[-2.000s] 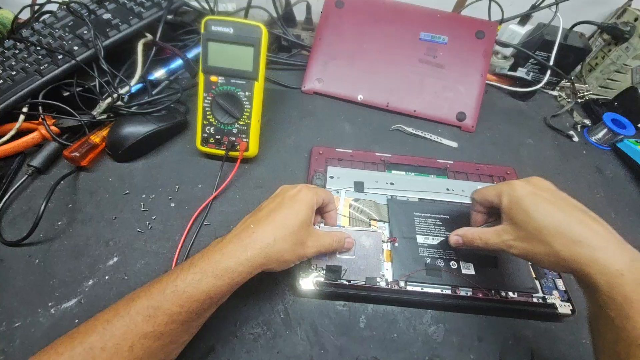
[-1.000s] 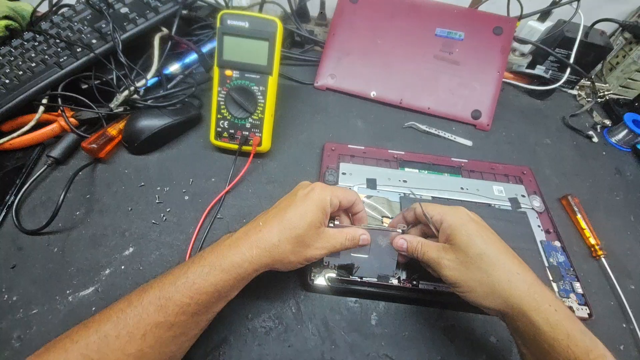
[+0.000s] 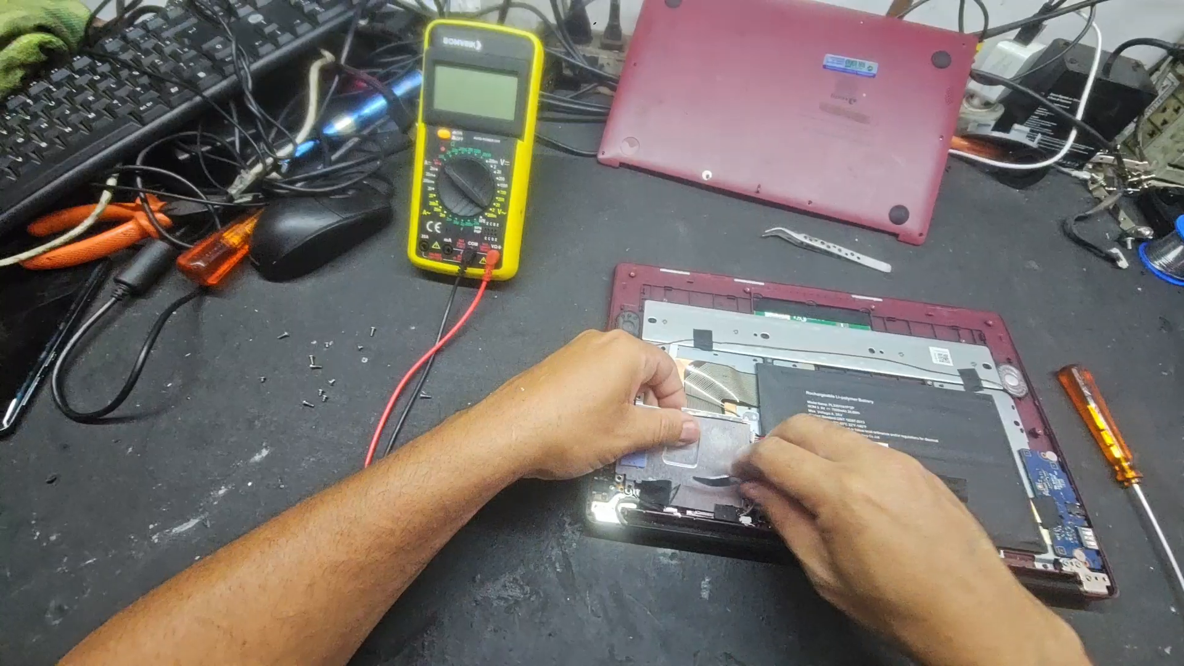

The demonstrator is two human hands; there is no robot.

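Note:
An opened laptop base with a dark red frame (image 3: 805,287) lies on the dark bench. My left hand (image 3: 610,407) is at its left part, thumb and fingers pinching the upper edge of a grey metal shield plate (image 3: 721,439). Over the lower right of that plate, my right hand (image 3: 832,499) pinches a small thin black strip (image 3: 712,480); whether it is tape or cable I cannot tell. The black battery (image 3: 888,425) sits right of the plate, partly under my right hand. A blue circuit board (image 3: 1059,490) is at the right corner.
Behind the laptop are curved tweezers (image 3: 828,250) and the red bottom cover (image 3: 786,102). A yellow multimeter (image 3: 474,148), loose screws (image 3: 314,363), a black mouse (image 3: 319,231), pliers (image 3: 102,231) and a keyboard (image 3: 139,102) are left. An orange-handled screwdriver (image 3: 1101,425) lies right.
My right hand was over the battery two seconds ago, then at the shield plate's upper edge beside my left hand. Now it is lower on the plate with the black strip. My left hand stays by the plate.

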